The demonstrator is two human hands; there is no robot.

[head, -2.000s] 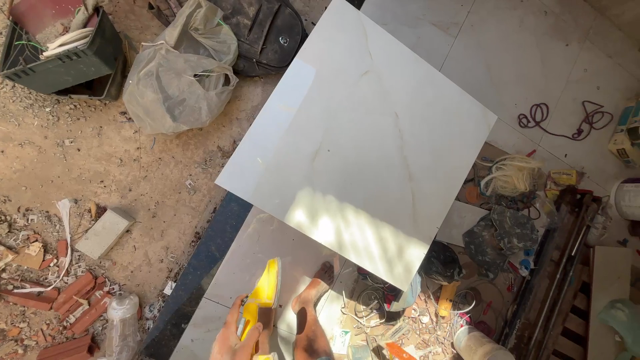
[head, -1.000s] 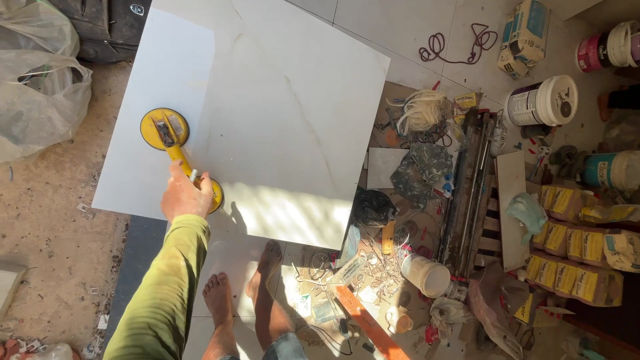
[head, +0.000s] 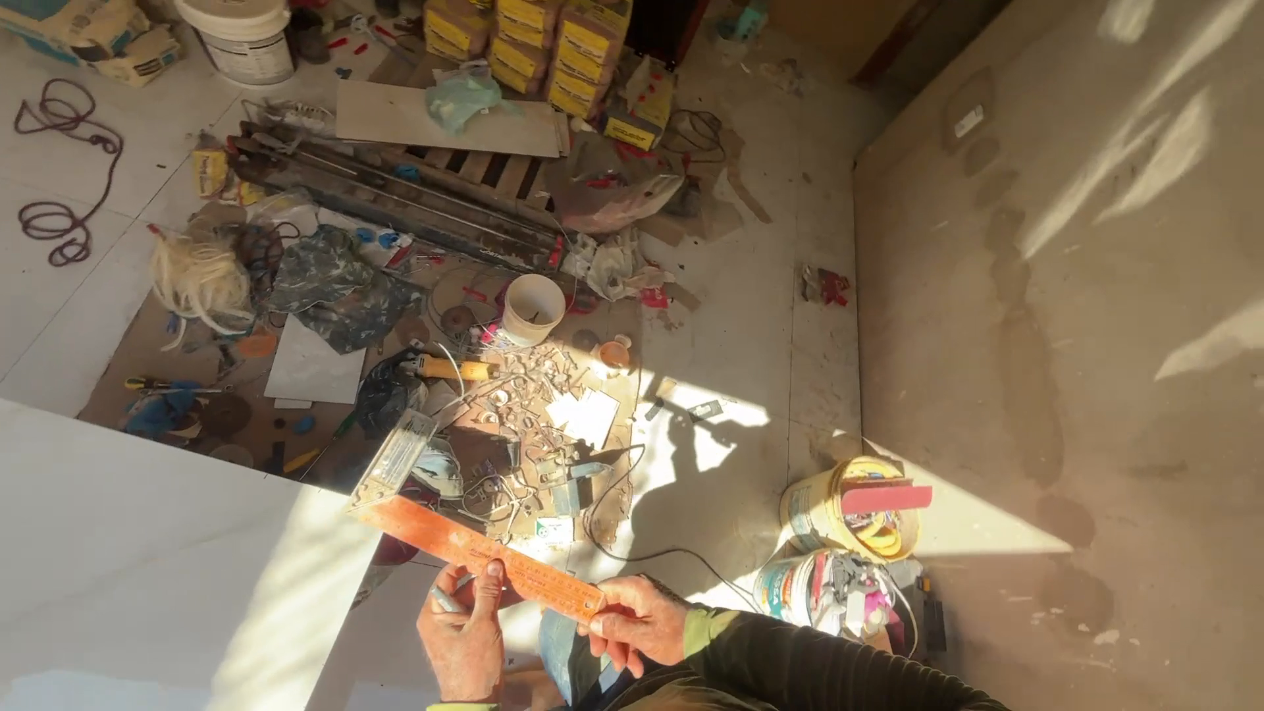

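Both my hands hold an orange try square (head: 484, 558) low in the middle of the view. My left hand (head: 464, 632) grips the blade near its middle, thumb on top, with a slim pale marker-like item (head: 446, 598) also between its fingers. My right hand (head: 637, 622) pinches the blade's right end. The square's metal stock (head: 395, 462) points up and to the right, close to the corner of a large white marble-look tile (head: 168, 563) at lower left.
Tools and scraps lie on cardboard ahead, around a white bucket (head: 533, 309). Beyond are long metal rails (head: 395, 197), a wooden pallet (head: 484, 173) and stacked yellow-labelled packs (head: 523, 49). Two filled buckets (head: 849, 509) (head: 829, 597) stand by the right wall (head: 1066, 346). A cable crosses the floor.
A second ago my left hand was on a yellow suction lifter on the tile and the orange square lay below. Now both hands hold the square. The view has swung right.
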